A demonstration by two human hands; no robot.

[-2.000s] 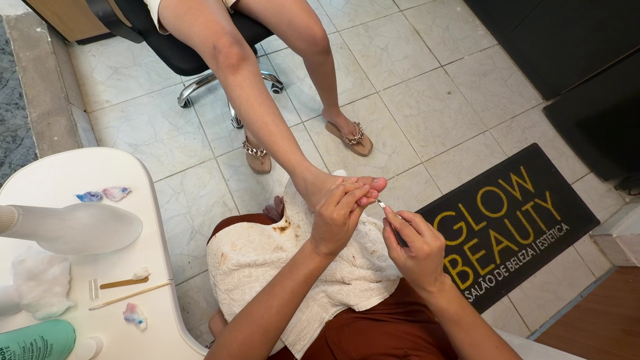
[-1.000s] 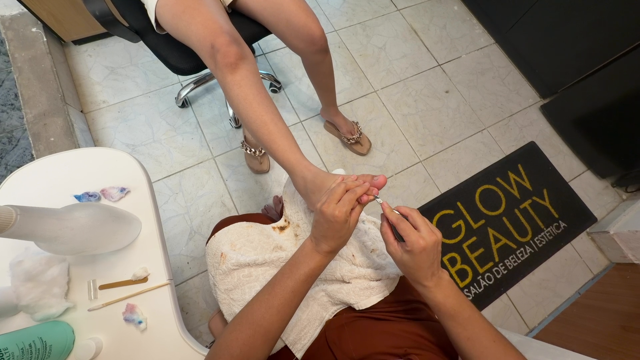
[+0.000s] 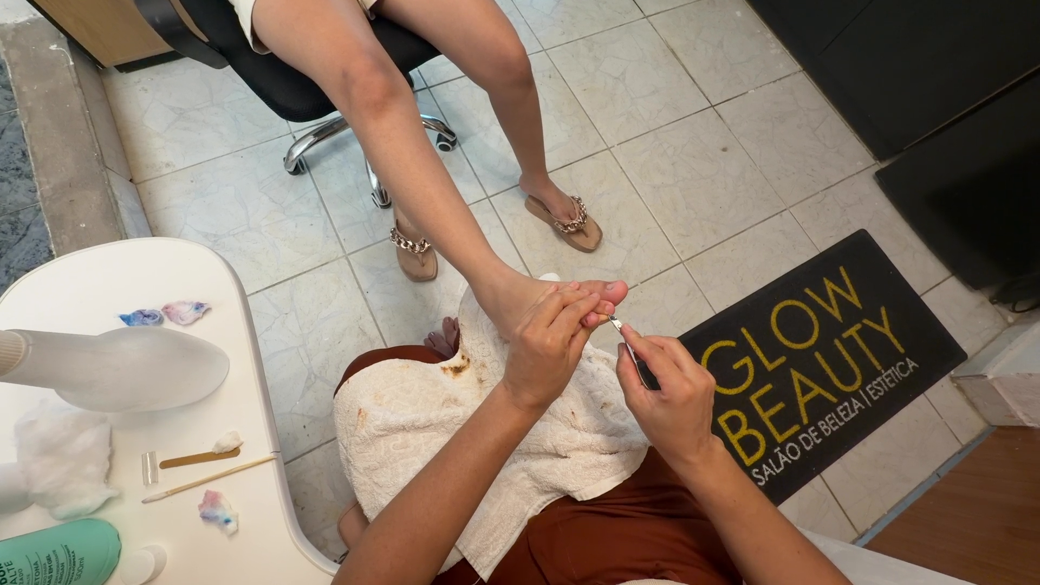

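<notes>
Near the middle of the head view, a seated person's bare foot [image 3: 516, 301] rests over a stained white towel [image 3: 406, 422] spread on my lap. My left hand [image 3: 548, 345] lies across the toes and grips them. A metal cuticle nipper [image 3: 615, 322] is held in my right hand [image 3: 668, 386], its tip at one of the smaller toes. Most of its handles are hidden by my fingers. The big toe [image 3: 609, 291] points right, beyond my left fingertips.
On the white table [image 3: 219, 284] at left are a frosted bottle [image 3: 154, 370], cotton [image 3: 65, 459], stained cotton pieces [image 3: 218, 512], a wooden stick [image 3: 210, 478] and a green bottle [image 3: 61, 552]. A black mat [image 3: 821, 366] lies right, an office chair [image 3: 292, 73] stands behind, and sandals [image 3: 577, 223] are on the floor.
My right hand has shifted slightly and turned the nipper at the toes, its fingers closing further around the handles. My left hand keeps its hold on the foot.
</notes>
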